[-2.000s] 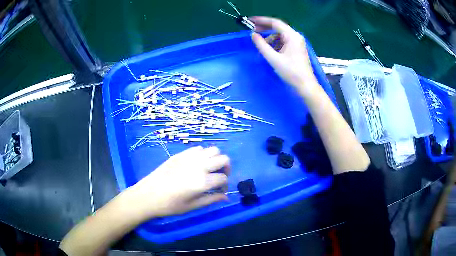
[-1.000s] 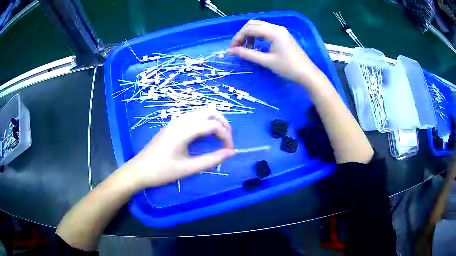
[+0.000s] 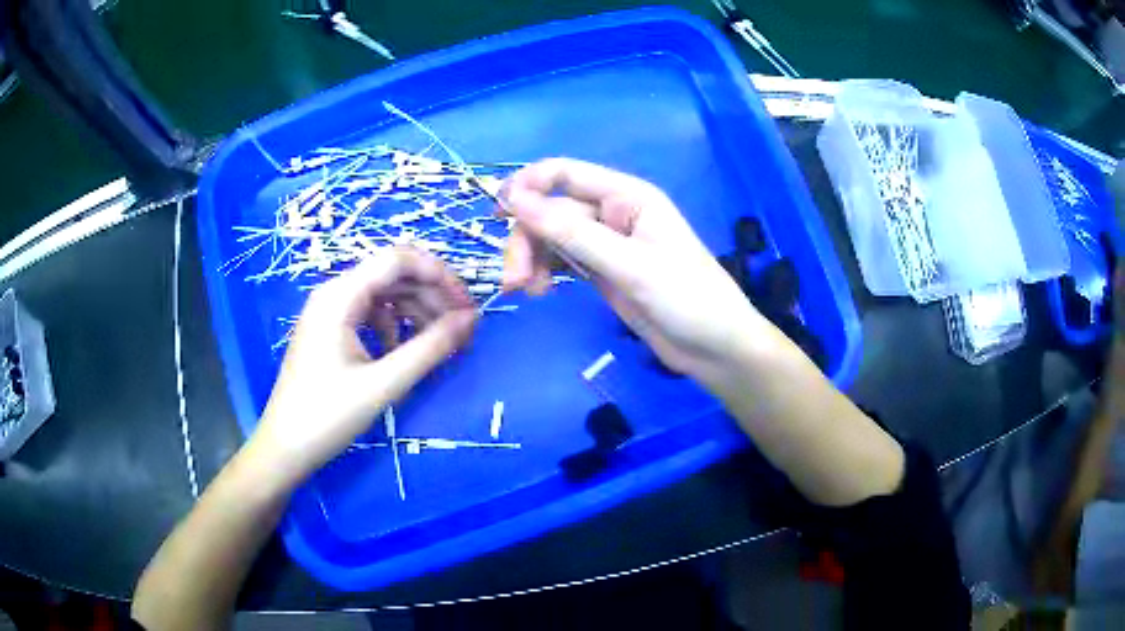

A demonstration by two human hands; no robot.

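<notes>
A large blue tray (image 3: 790, 185) holds a tangled pile of wire leads (image 3: 333, 203) with pale bodies at its upper left. My right hand (image 3: 605, 240) is over the pile, its fingers pinched on a thin wire lead (image 3: 432, 138) that slants up and left. My left hand (image 3: 370, 351) is just left of it, thumb and forefinger together; whether they hold a thin wire is unclear. Two short white sleeves (image 3: 598, 366) lie in the lower tray. Crossed wire leads (image 3: 463, 444) lie below my left hand. Black housings (image 3: 607, 425) lie at the tray's bottom and right side, partly behind my right forearm.
An open clear plastic box (image 3: 894, 210) with pale leads stands right of the tray, a small clear pack (image 3: 984, 323) below it. A second blue bin (image 3: 1079, 222) is far right, a grey-clear bin (image 3: 22, 376) far left. Wired assemblies (image 3: 339, 22) lie on green beyond.
My right hand went from beyond the tray down to the pile. My left hand moved up and left; the white piece at its fingertips no longer shows there. The assemblies on the green surface shifted left.
</notes>
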